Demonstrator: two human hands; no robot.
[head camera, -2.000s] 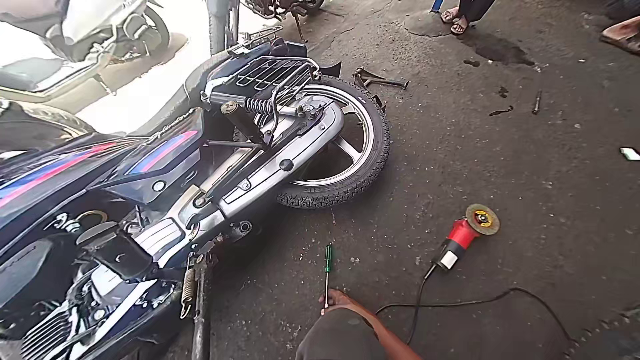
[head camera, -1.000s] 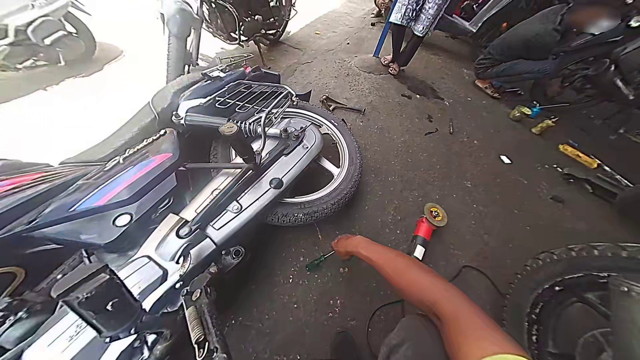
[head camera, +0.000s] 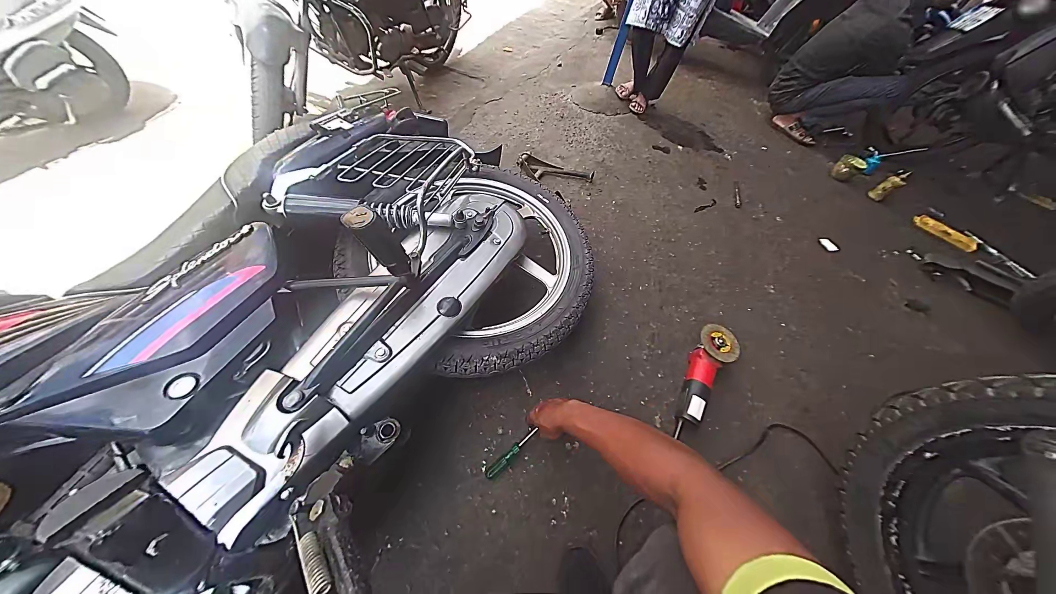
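Note:
My right hand (head camera: 551, 417) reaches in from the lower right, low over the dark ground. Its fingers are closed around the tip end of the thin metal shaft of a screwdriver (head camera: 503, 462), whose green handle points down and left. The fingertips are partly hidden by the hand itself. Left of the hand a motorcycle (head camera: 206, 330) lies on its side, with its rear wheel (head camera: 544, 280) above the hand. To the right, an angle grinder (head camera: 701, 375) with a red and black body and a mounted disc lies on the ground. My left hand is out of view.
A loose wheel with a tyre (head camera: 883, 445) is at the lower right, near the grinder's cord (head camera: 792, 429). A metal stand part (head camera: 553, 169) lies beyond the rear wheel. Yellow-handled tools (head camera: 945, 233) lie at the right. One person stands (head camera: 648, 62); another crouches (head camera: 841, 66) by motorcycles.
The screwdriver's handle pointed up the view two seconds ago and now points down and left. More of my right arm shows, with its yellow sleeve edge. The view has shifted to the right.

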